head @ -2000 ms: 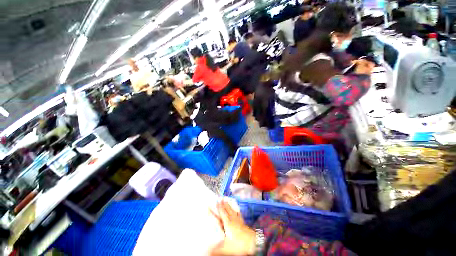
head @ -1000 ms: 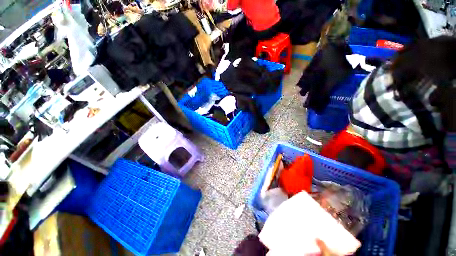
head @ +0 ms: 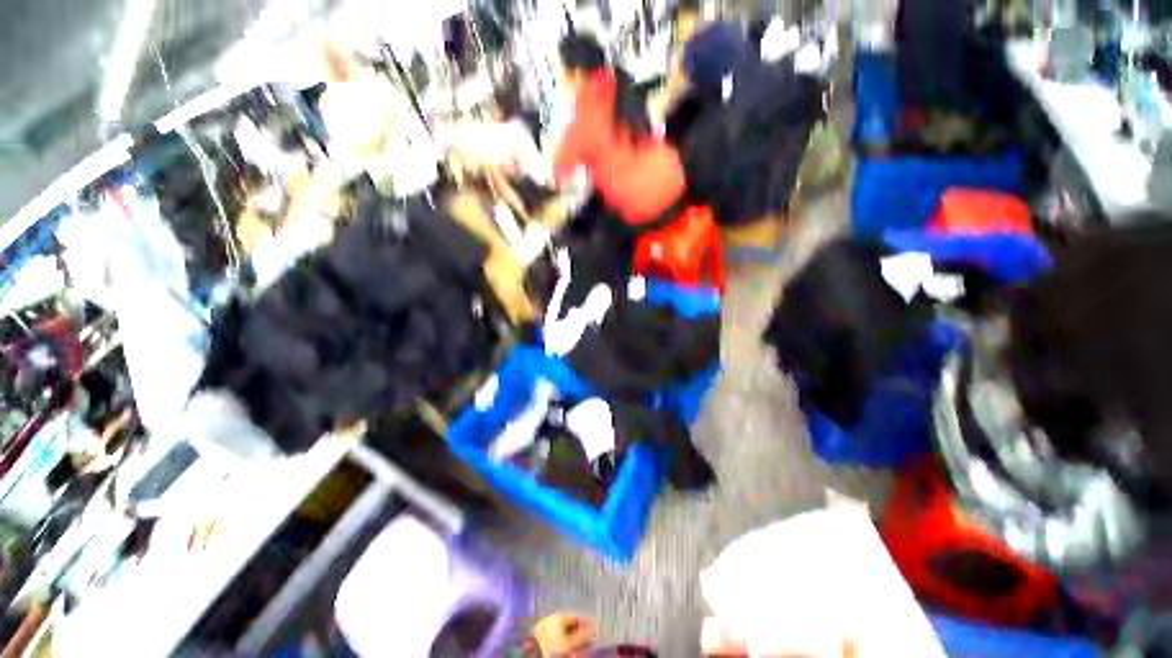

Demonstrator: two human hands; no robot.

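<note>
The white to pale pink garment (head: pixel 823 578) is a flat, folded-looking pad at the bottom edge, right of centre. It is overexposed and blurred. A blurred skin-toned strip at its lower edge looks like fingers of my right hand (head: pixel 745 638), shut on the cloth; the rest of that hand is cut off. My left hand (head: pixel 566 632) shows as a small blurred part at the bottom edge, left of the cloth and apart from it. Its fingers are not clear.
A lilac-white stool (head: pixel 399 585) stands at lower left. Blue crates (head: pixel 617 514) with black and white cloth are ahead. A black heap (head: pixel 360 321) lies at left. A person in a checked top (head: pixel 1028 476) sits on a red stool (head: pixel 958 566) at right. Grey floor runs between.
The view has swung and tilted up since a second ago. The crate with the red bag has mostly dropped out of view. The pale garment stays low in the picture; a hand now shows left of it.
</note>
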